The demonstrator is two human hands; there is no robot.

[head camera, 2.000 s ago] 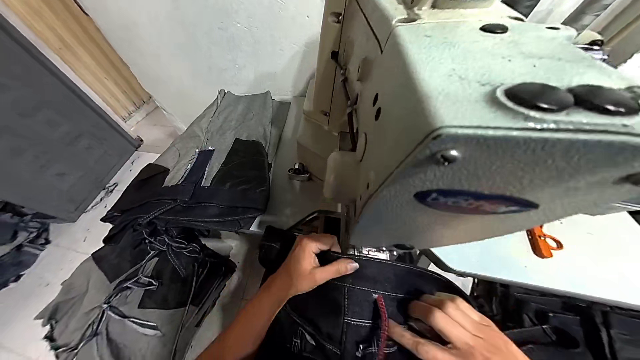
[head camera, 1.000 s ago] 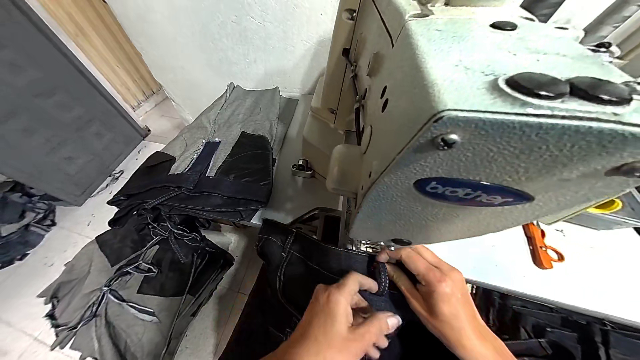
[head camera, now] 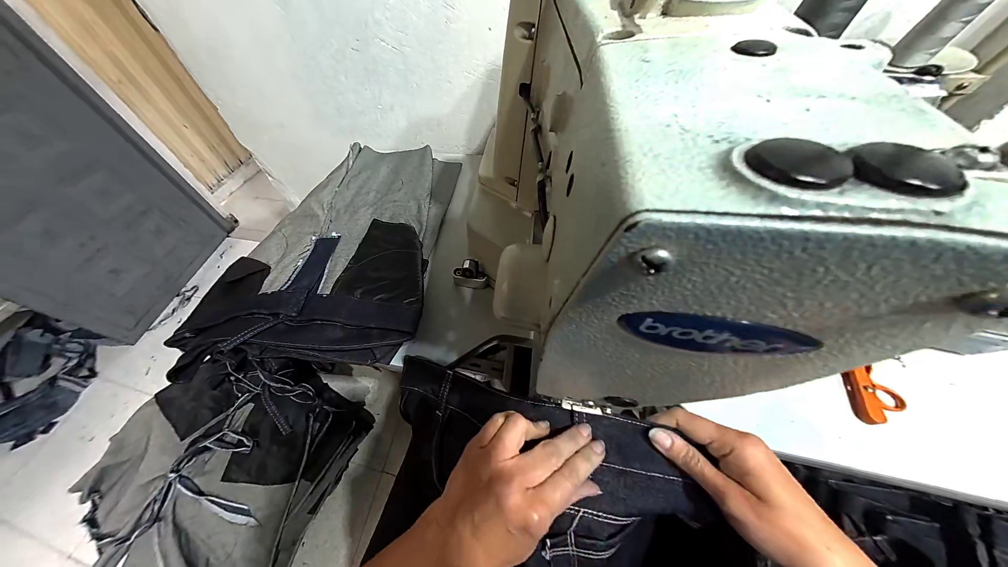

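Note:
Dark denim trousers [head camera: 630, 465] with pale stitching lie at the front of a Brother sewing machine [head camera: 756, 260], their waistband edge beneath its presser foot [head camera: 583, 407]. My left hand [head camera: 524, 488] presses on the waistband with its fingers spread, close to a belt loop below the foot. On the right, my right hand [head camera: 740, 472] pinches the upper edge of the waistband between thumb and fingers. The needle is hidden behind the machine head. A second belt loop [head camera: 442, 394] shows left of my left hand.
Folded jeans [head camera: 354, 307] lie left of the machine; more tied garments [head camera: 197, 472] hang or lie below them. A small metal part [head camera: 470, 273] sits behind the work. An orange tool with a finger ring [head camera: 870, 398] rests on the white tabletop [head camera: 945, 425] at right. Dark denim [head camera: 890, 512] is at lower right.
The waistband has been shifted under the machine head. My left hand has gone from gripping bunched cloth to lying on the band, and my right hand has moved right along the edge.

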